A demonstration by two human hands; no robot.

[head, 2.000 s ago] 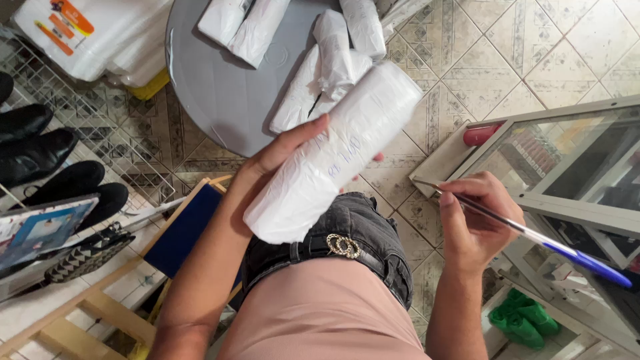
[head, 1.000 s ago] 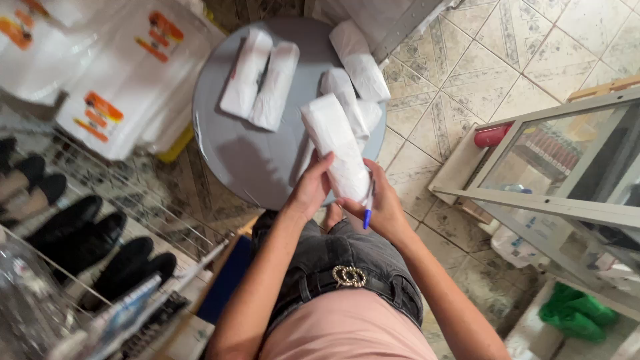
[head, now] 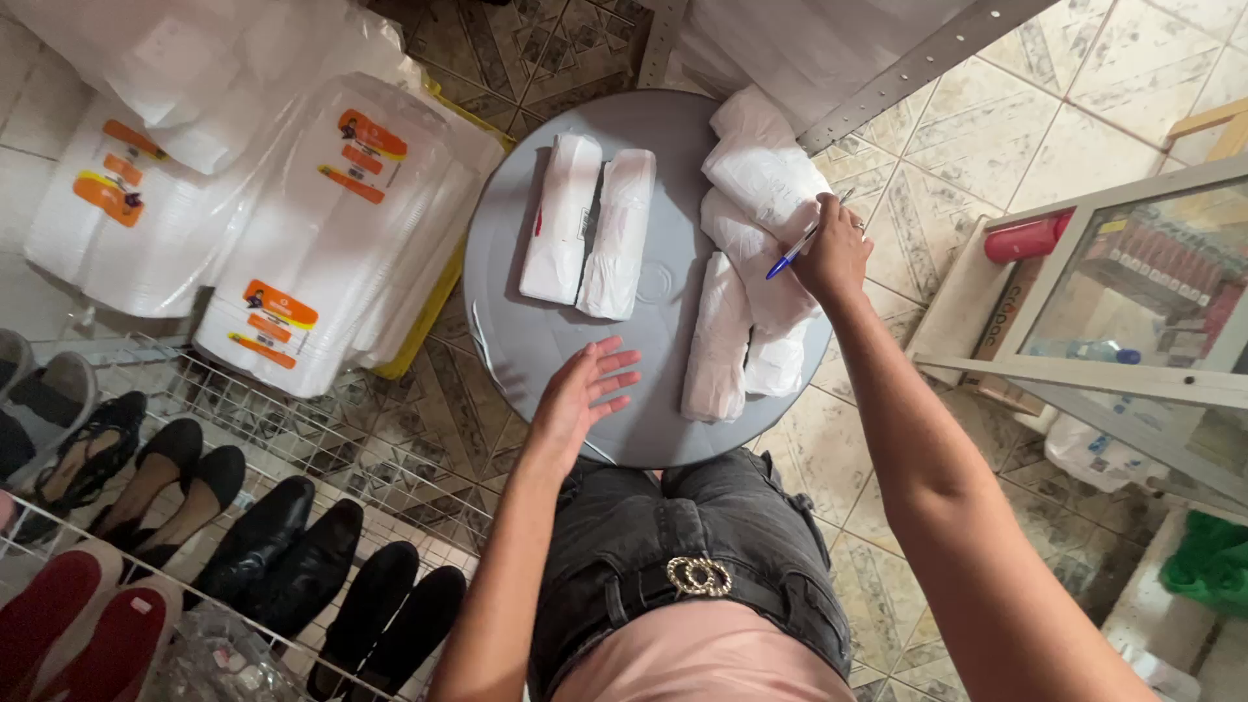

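My right hand (head: 837, 249) holds a blue-capped ballpoint pen (head: 795, 250) and rests against a white plastic bag roll (head: 762, 161) at the right side of a round grey tabletop (head: 658, 390). Under and below that roll lie several more white bundles, among them a narrow one (head: 717, 341) near the front edge. Two white rolls, one with red print (head: 563, 219) and a plainer one (head: 618, 234), lie side by side on the left half. Over the front of the tabletop my left hand (head: 582, 400) is empty, its fingers spread.
Packs of white foam trays (head: 292, 234) in clear film stand at the left, above a white wire rack (head: 419, 448) holding shoes (head: 283, 546). A perforated metal upright (head: 907, 68) borders the table at the top right. A glass-doored cabinet (head: 1038, 292) stands at the right.
The white roll that both hands held over the table now lies on the pile at the right. My left hand has let go and moved left; my right hand has moved up and right with the pen.
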